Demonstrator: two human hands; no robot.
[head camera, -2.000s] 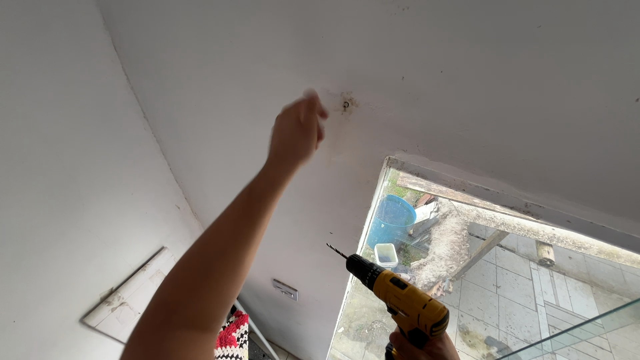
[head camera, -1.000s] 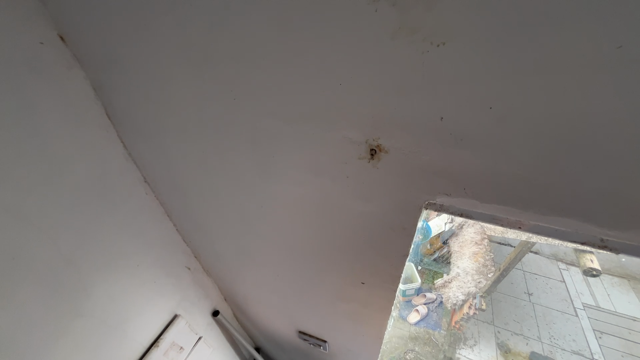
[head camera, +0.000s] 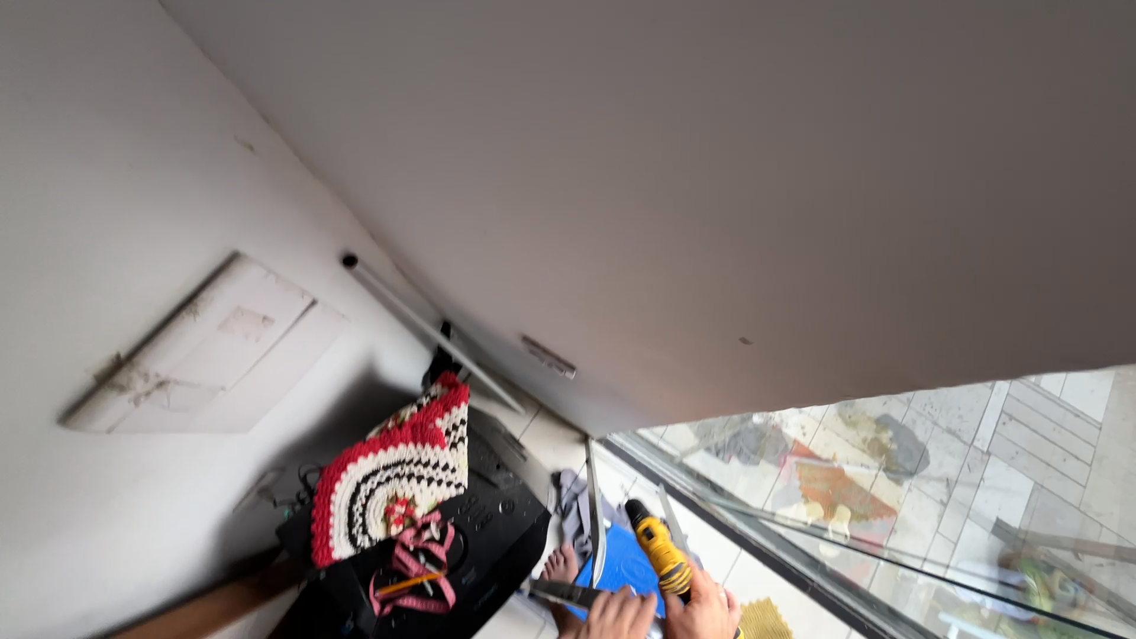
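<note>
My right hand (head camera: 706, 608) grips a yellow and black cordless drill (head camera: 661, 550) at the bottom of the view, its black chuck pointing up and left; no bit can be made out. Just left of it my left hand (head camera: 612, 614) lies with bent fingers at the end of a dark strip (head camera: 568, 595); whether it grips the strip cannot be told. Below the hands shows a blue plastic surface (head camera: 621, 564), with a metal frame bar (head camera: 597, 524) at its left. A small mark (head camera: 745, 341) is on the wall.
A black appliance (head camera: 497, 532) carries a crocheted mat (head camera: 390, 479), a pink tape (head camera: 426, 568) and an orange pencil (head camera: 408, 583). A pale tube (head camera: 435, 333) leans in the corner. A bare foot (head camera: 561, 564) is beside the blue surface. Window glass (head camera: 843, 532) stands at right.
The view has swung far down, and the stained hole in the wall is out of sight. My left hand, raised near that hole two seconds ago, is now low beside the drill.
</note>
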